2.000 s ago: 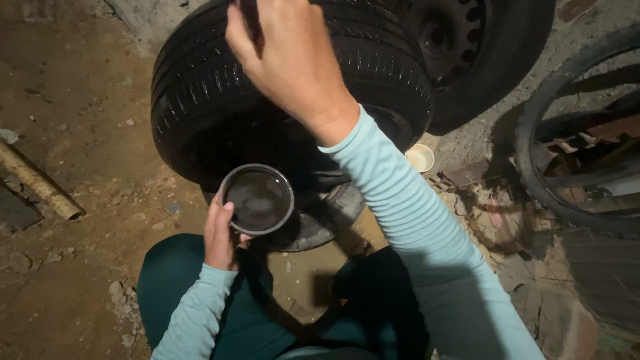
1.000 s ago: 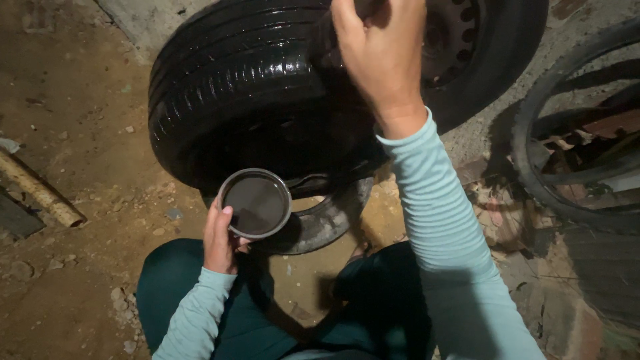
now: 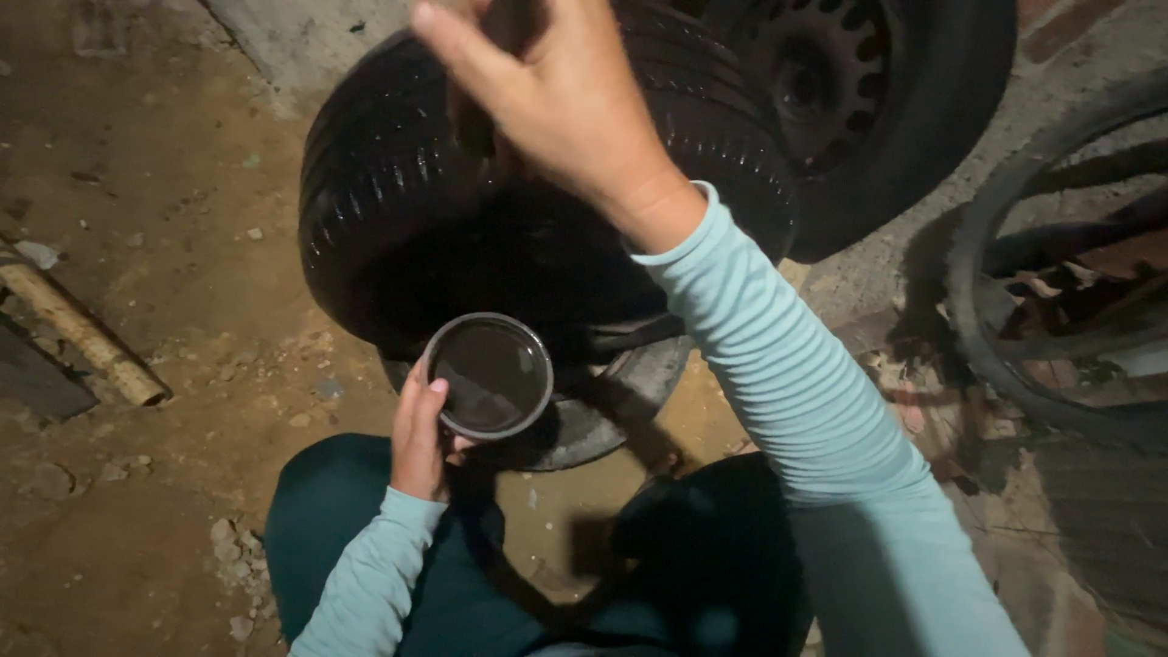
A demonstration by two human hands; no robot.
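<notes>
My left hand (image 3: 422,429) holds a round plastic tub (image 3: 490,376) of dark liquid by its left side and rim, low in front of the tire. A car tire (image 3: 538,228) stands with its tread towards me, wet and shiny in places, on or against a flatter grey tire-like ring (image 3: 593,424). My right hand (image 3: 566,100) is over the upper tread, its fingers around a dark block-like object (image 3: 476,119), perhaps a brush or sponge; its kind is too dark to tell. The thumb points up and left.
Behind to the right, a second tire with a steel wheel rim (image 3: 803,87) leans by a concrete wall. A bare thin tire (image 3: 976,301) stands at the far right over debris. A rusty pipe (image 3: 100,333) lies on the dirt at left, beside a dark flat piece (image 3: 36,370).
My right hand has gone from the right part of the tread back to the left, still around the dark object. My left hand keeps the tub at about the same place.
</notes>
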